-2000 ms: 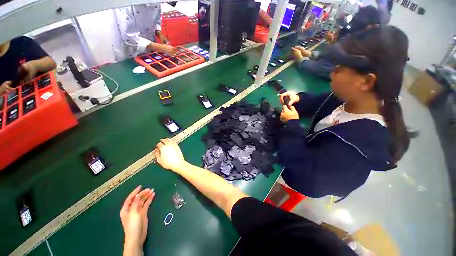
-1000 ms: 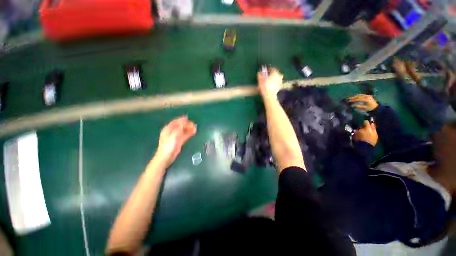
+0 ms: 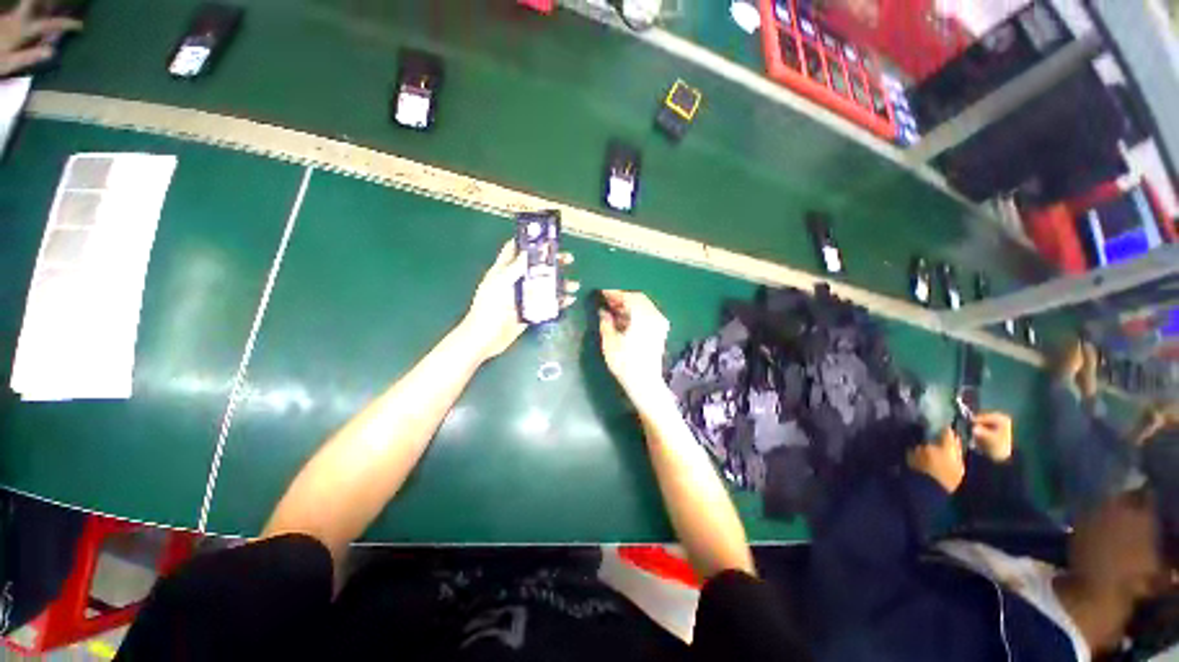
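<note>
My left hand (image 3: 498,300) holds a black handset (image 3: 539,268) upright, its back with a white patch facing me, just in front of the pale rail. My right hand (image 3: 632,339) is just right of it, fingers closed on a small dark piece (image 3: 613,308), perhaps a cover piece; it is partly hidden by the fingers. The two hands are apart. A small whitish ring (image 3: 550,371) lies on the green surface below the handset. A large heap of black and grey cover pieces (image 3: 828,388) lies right of my right hand.
Beyond the pale rail (image 3: 388,170) lie several handsets (image 3: 622,177) and a yellow-framed device (image 3: 679,107). White record sheets (image 3: 93,278) lie left of a white line. A neighbour's hands (image 3: 944,455) are right of the heap. A slotted red tray (image 3: 834,71) is at the far side.
My left hand has taken hold of a handset. My right hand has come back from the far strip to beside it. The view has turned, showing more of the left side.
</note>
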